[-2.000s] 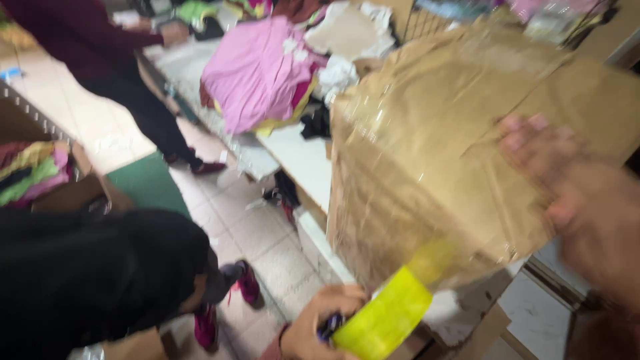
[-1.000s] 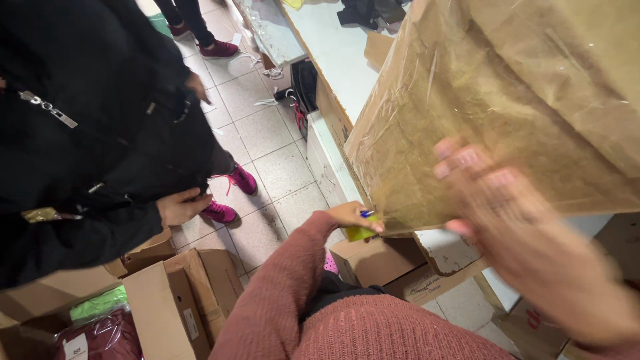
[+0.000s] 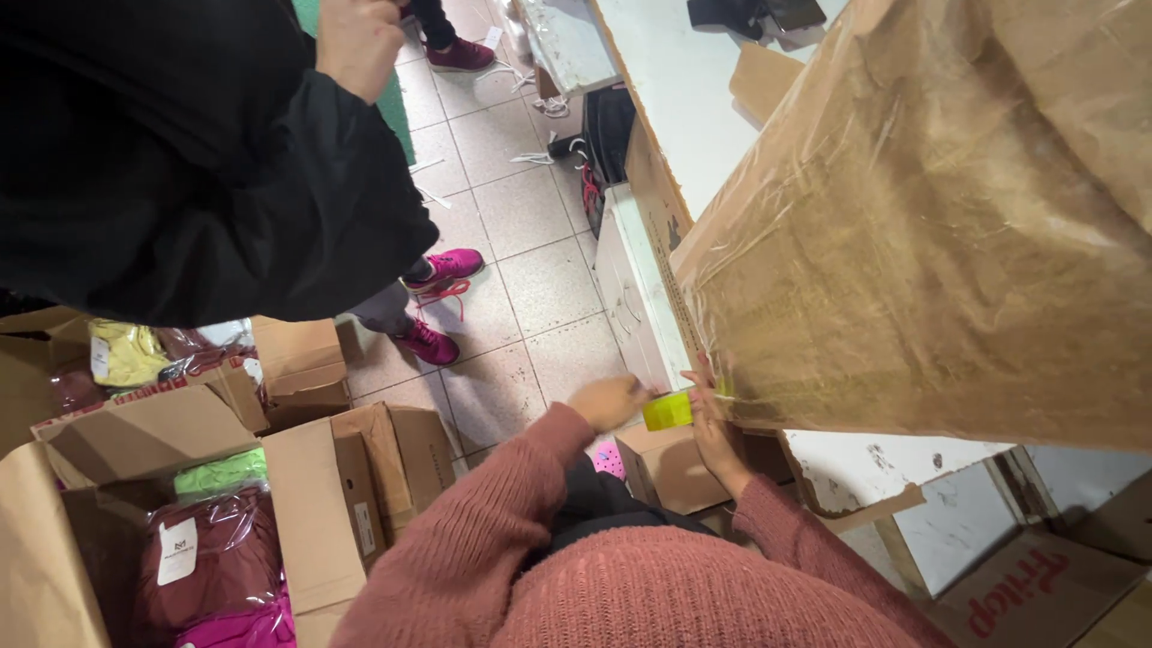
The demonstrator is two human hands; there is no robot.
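A large package wrapped in brown paper and clear tape (image 3: 918, 261) rests on a white table at the right. At its lower left corner is a yellow-green strip of tape (image 3: 668, 411), between my two hands. My left hand (image 3: 612, 402), blurred, is at the left end of the strip; its fingers are curled, and whether they grip the strip is unclear. My right hand (image 3: 715, 427) touches the package's lower corner with its fingers up, beside the strip's right end. The tape roll cannot be made out.
The white table (image 3: 693, 99) extends beyond the package. A person in a black jacket (image 3: 207, 162) stands at the left; another person's shoe (image 3: 461, 56) is farther off. Open cardboard boxes (image 3: 306, 513) with bagged garments (image 3: 209, 558) are at lower left. A cardboard box (image 3: 670, 463) sits below my hands.
My right hand has moved from the package's face down to its lower corner, beside the yellow-green strip. My left hand has moved left from that corner. The person in black has raised a hand.
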